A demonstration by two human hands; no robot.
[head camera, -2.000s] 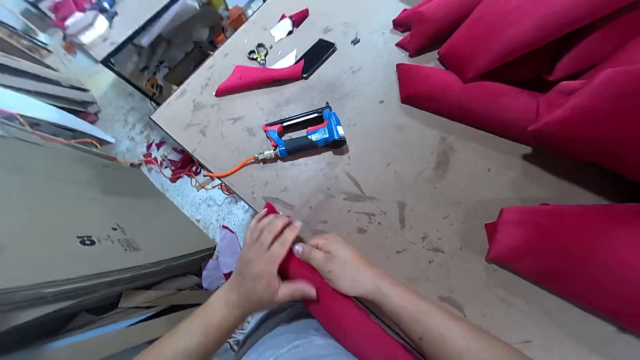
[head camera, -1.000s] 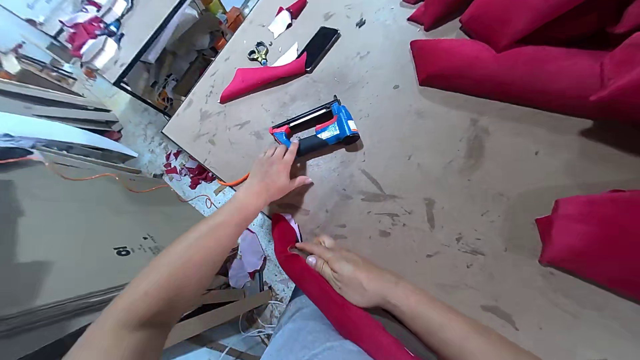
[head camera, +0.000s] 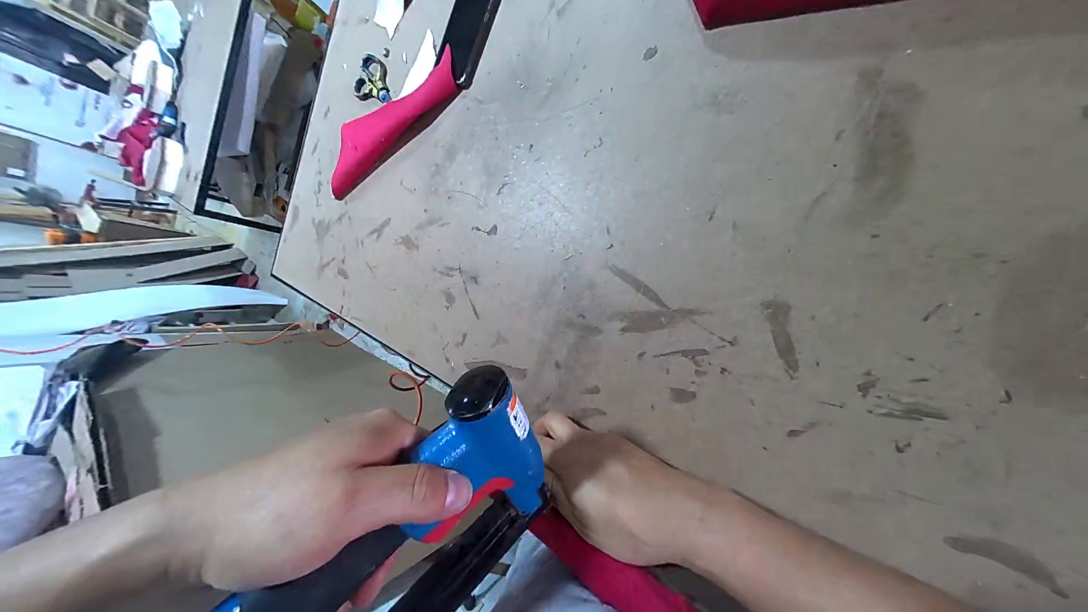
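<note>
A blue and black pneumatic staple gun (head camera: 489,446) is gripped in my left hand (head camera: 314,493), with its nose against the near end of a red fabric-covered piece (head camera: 595,565). My right hand (head camera: 616,489) holds that piece at the table's near edge, right beside the gun's nose. The fingertips of my right hand are partly hidden behind the gun. The lower part of the red piece runs down over my lap, and its end under the gun is hidden.
On the worktable (head camera: 680,212) lie a red-covered curved piece (head camera: 391,127), scissors (head camera: 372,79), white scraps and a black phone-like object (head camera: 469,38). Another red piece (head camera: 782,8) is at the top. An orange air hose (head camera: 412,387) hangs off the left edge, near a cardboard sheet (head camera: 255,399).
My left hand has picked up the staple gun from the table and brought it to the red piece beside my right hand. The view has shifted markedly.
</note>
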